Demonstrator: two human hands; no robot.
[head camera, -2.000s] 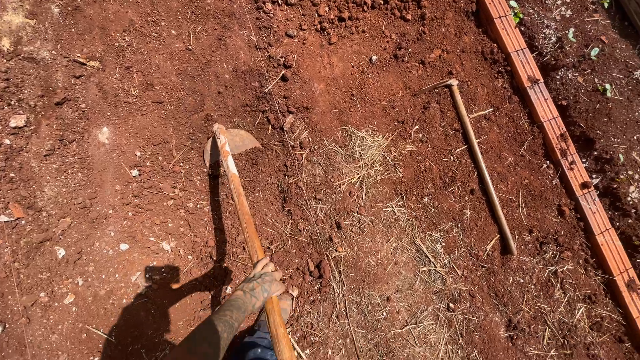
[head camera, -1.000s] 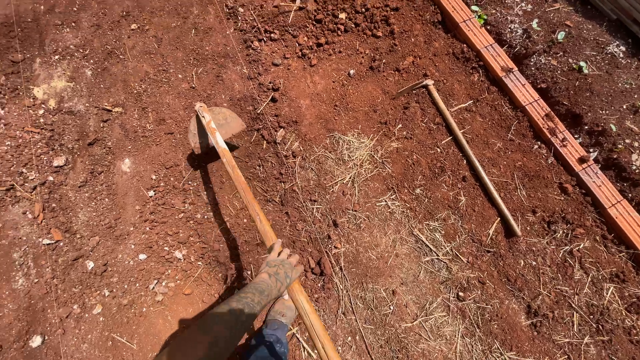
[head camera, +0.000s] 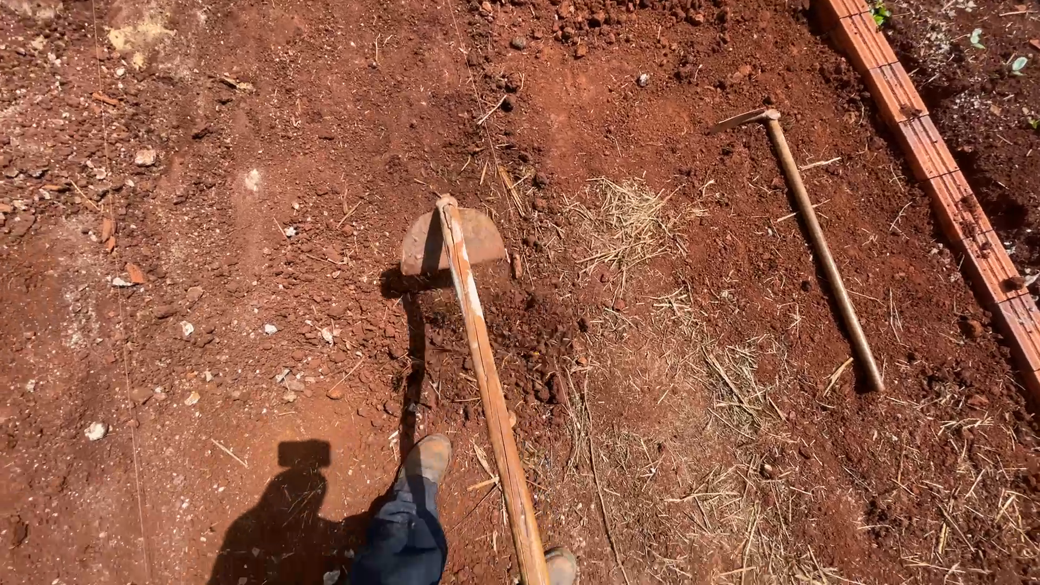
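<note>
A hoe with a wide, rounded metal blade (head camera: 479, 237) and a long wooden handle (head camera: 494, 398) reaches up from the bottom edge to the middle of the view. Its blade casts a shadow on the red soil and seems slightly raised. Neither my left hand nor my right hand shows; whatever holds the handle's lower end lies outside the picture. On the right, a second hoe (head camera: 821, 236) with a narrow blade and a wooden handle lies on the soil.
A row of orange hollow bricks (head camera: 934, 158) runs down the right side. Dry straw (head camera: 630, 223) is scattered right of the blade. Thin strings cross the soil at left and centre. My boot (head camera: 427, 457) stands left of the handle, another partly behind its right side.
A hand was on the handle in both earlier frames and is now out of view. The wide blade has come nearer to my feet. The second hoe lies where it was.
</note>
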